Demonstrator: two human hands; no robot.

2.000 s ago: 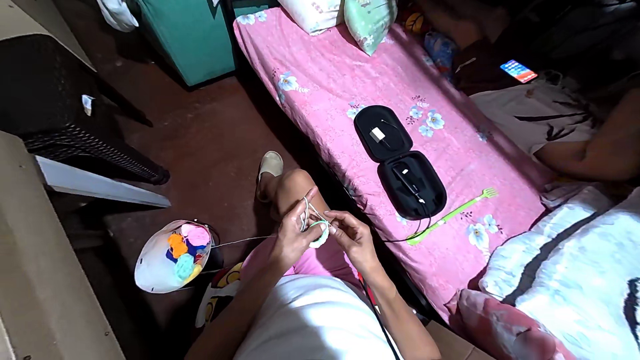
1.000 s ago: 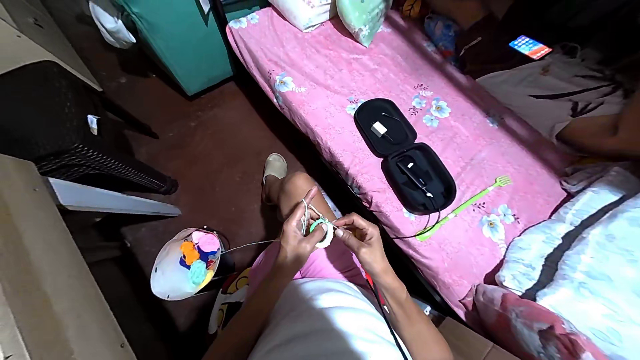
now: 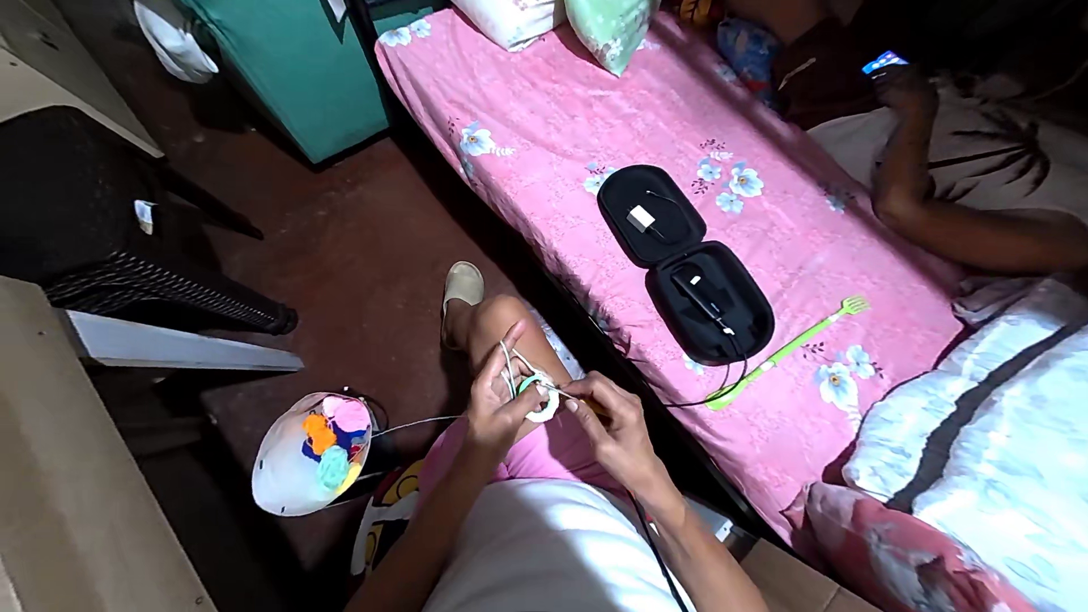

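Above my lap, my left hand (image 3: 500, 395) holds a small white and mint-green crocheted ring (image 3: 539, 401), with pale yarn looped over its raised index finger. My right hand (image 3: 614, 418) grips a thin crochet hook (image 3: 557, 390), whose tip is at the ring's upper edge; an orange part shows beneath the fingers. A pale strand of yarn (image 3: 416, 422) runs left from my left hand to a white container (image 3: 285, 463). Inside it lie several balls of yarn, among them pink (image 3: 350, 416), orange (image 3: 319, 433) and mint green (image 3: 333, 467).
A bed with a pink floral sheet (image 3: 544, 127) bears an open black case (image 3: 711, 303) with a cable and a lime-green plastic back scratcher (image 3: 790, 350). Another person's arm (image 3: 952, 225) holds a lit phone (image 3: 884, 63) at the right. Black stacked stools (image 3: 59, 195) stand left.
The other person's arm has come up and their hand is now at the phone. My hands stay together at the ring, with small finger movements.
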